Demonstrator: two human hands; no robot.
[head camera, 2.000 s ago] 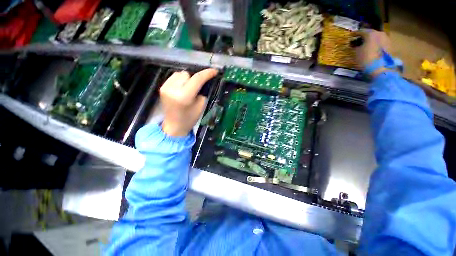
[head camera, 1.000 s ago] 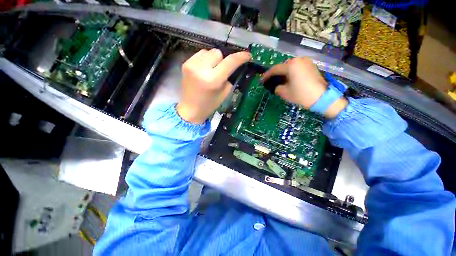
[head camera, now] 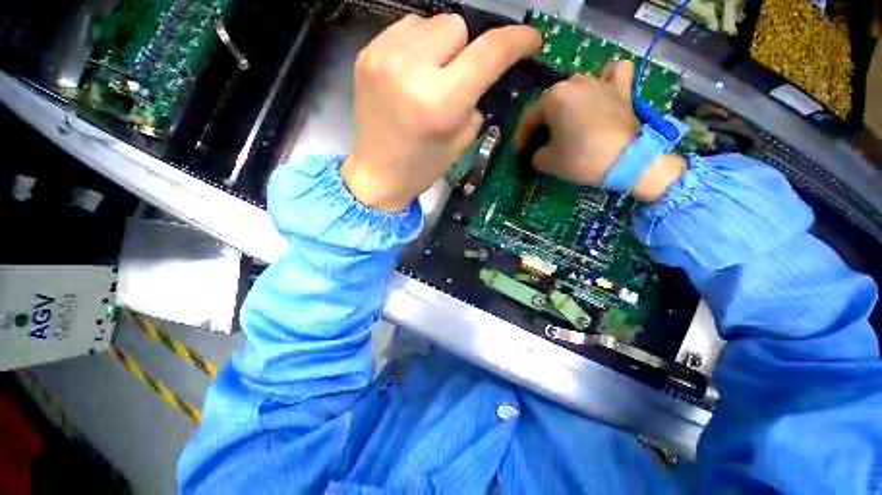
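Note:
A green circuit board (head camera: 542, 222) sits in a black carrier (head camera: 450, 253) in front of me, with green clips (head camera: 517, 290) at its near edge. My right hand (head camera: 582, 133) is over the upper left part of the board, fingers bent down; whether the fingertips hold a part cannot be seen. A blue antistatic strap (head camera: 646, 155) is on that wrist. My left hand (head camera: 414, 106) is above the carrier's left side, index finger stretched toward the narrow side board (head camera: 580, 48), thumb below it, no part visible in it.
Conveyor rails run along the near side (head camera: 484, 334) and far side. A second board (head camera: 164, 58) in a carrier lies at the upper left. Bins of small yellow-orange components (head camera: 808, 48) and beige components (head camera: 711, 14) stand beyond the far rail. A white AGV box (head camera: 53, 314) is at the lower left.
My right hand has come from the yellow-orange component bin to the board and now sits low over it. My left hand stays by the carrier's left side. The camera view has shifted.

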